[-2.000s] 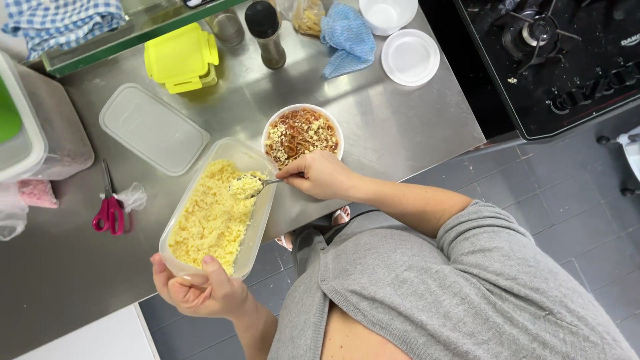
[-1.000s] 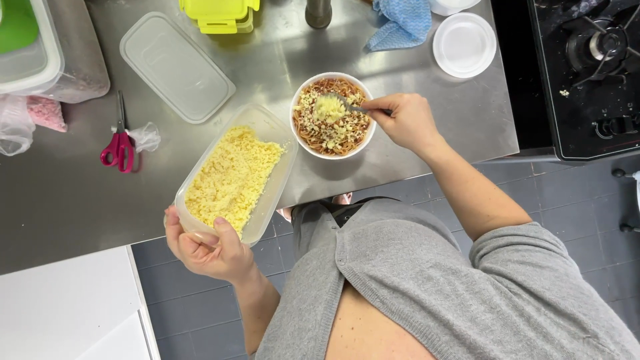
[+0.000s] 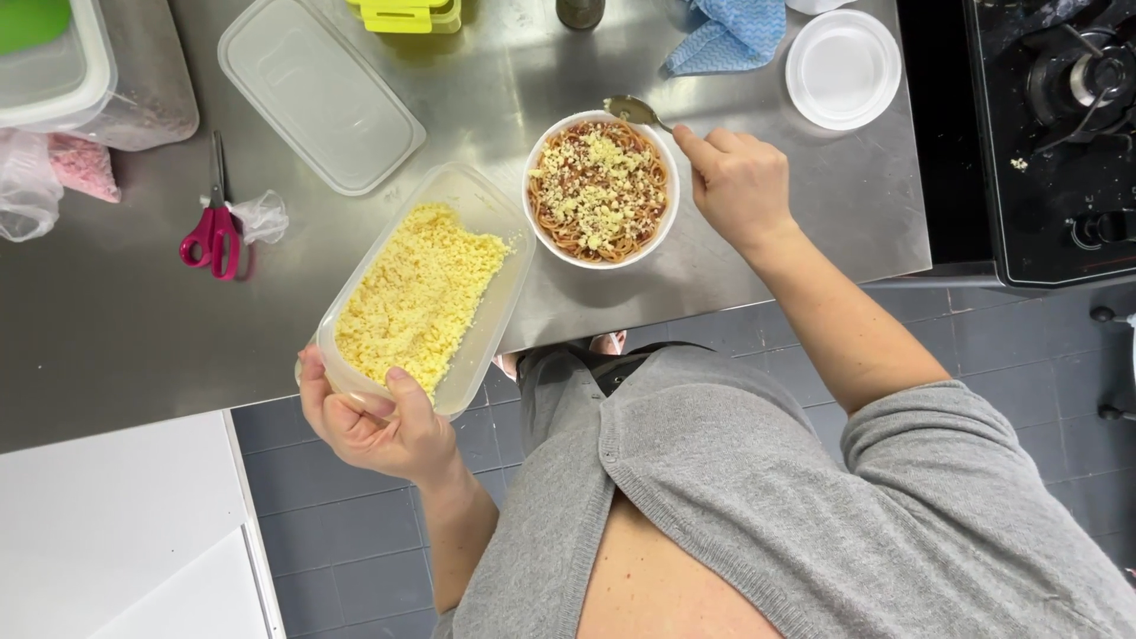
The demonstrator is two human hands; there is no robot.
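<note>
My left hand [image 3: 382,417] grips the near end of a translucent plastic container [image 3: 484,302], tilted at the counter's front edge. Crumbly yellow grated cheese [image 3: 422,293] fills much of it. To its right stands a round white bowl [image 3: 673,209] of spaghetti in red sauce [image 3: 568,235], with pale grated cheese scattered on top. My right hand [image 3: 741,182] holds a metal spoon [image 3: 632,110] by its handle, the spoon's bowl over the far rim of the white bowl. Few crumbs, if any, show on the spoon.
Left on the steel counter [image 3: 133,337] lie a plastic lid [image 3: 321,93], pink-handled scissors [image 3: 213,235] and a large clear bin [image 3: 151,80]. Behind are a yellow-lidded container [image 3: 404,16], a dark-bodied shaker [image 3: 580,11] and a blue cloth [image 3: 732,35]. A white lid [image 3: 843,69] lies near the black stove [image 3: 1056,177].
The spoon has moved from the cheese container to over the spaghetti, then to the bowl's far rim. More pale cheese shows on the spaghetti. My left hand has kept hold of the container.
</note>
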